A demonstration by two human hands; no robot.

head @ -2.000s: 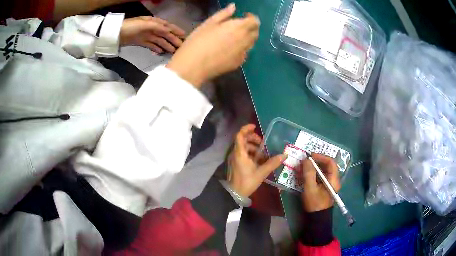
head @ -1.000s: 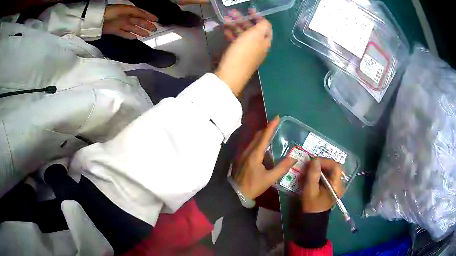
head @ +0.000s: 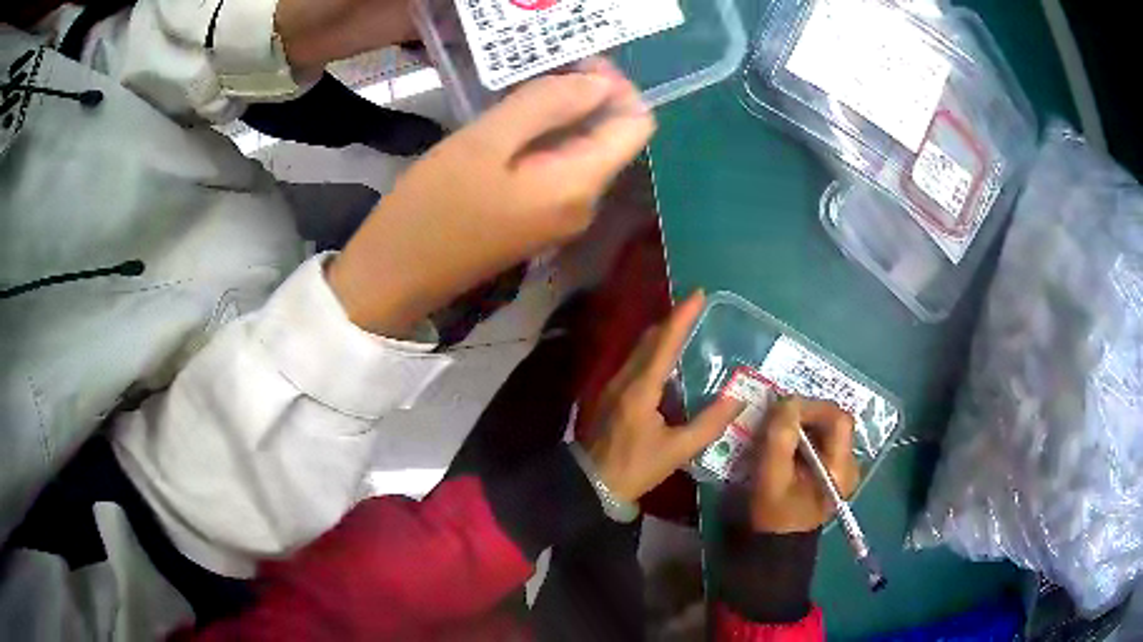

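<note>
A clear rounded box (head: 725, 324) lies tilted on the green bench, with a printed label (head: 812, 373) and a red-framed label (head: 747, 395) bearing a green dot. My left hand (head: 639, 426) spans the box's left end, its thumb on the red-framed label and fingers along the rim. A bracelet is on that wrist. My right hand (head: 802, 470) grips a slim pale pen (head: 830, 487) over the labels. The pen's dark end points to the lower right. Its tip is partly hidden by my fingers.
Clear boxes with papers (head: 865, 57) are stacked at the upper right. A bulging clear bag (head: 1065, 364) lies on the right of the green bench (head: 740, 213). On the left, a person in white (head: 226, 464) holds another labelled box (head: 702, 75). Something blue (head: 971, 623) shows below.
The person in white has brought a labelled box into view at the top and holds it. My hands stay at the box with the pen. The view has turned slightly.
</note>
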